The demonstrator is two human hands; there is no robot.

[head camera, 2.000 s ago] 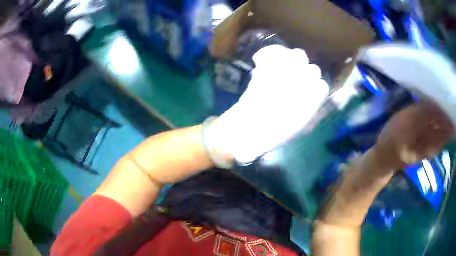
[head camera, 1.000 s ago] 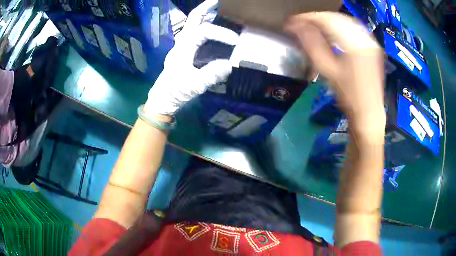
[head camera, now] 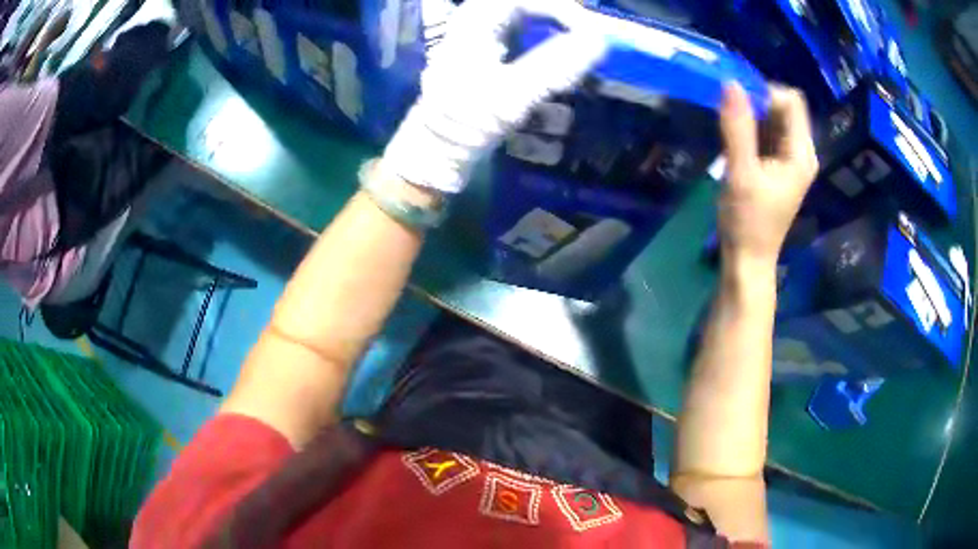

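A blue and black retail box (head camera: pixel 601 182) stands upright on the green bench in front of me. Its blue top flap (head camera: pixel 676 56) now lies over the top opening. My left hand (head camera: pixel 488 91), in a white glove, is at the box's upper left corner, its fingers on the top edge. My bare right hand (head camera: pixel 764 161) is at the upper right end of the flap, fingers bent against it. Its fingertips are slightly blurred. The box's inside is hidden.
More blue boxes stand at the upper left (head camera: pixel 322 54) and along the right (head camera: pixel 890 279) of the green bench (head camera: pixel 241 139). A small blue piece (head camera: pixel 845 401) lies at the bench's right. Green crates (head camera: pixel 75 461), a dark stool (head camera: pixel 172 311) and a person's pink clothing (head camera: pixel 27 193) are at the left.
The box's brown flap was raised and the inside showed; now the blue flap covers the top. My right hand has moved from above the opening to the flap's right end.
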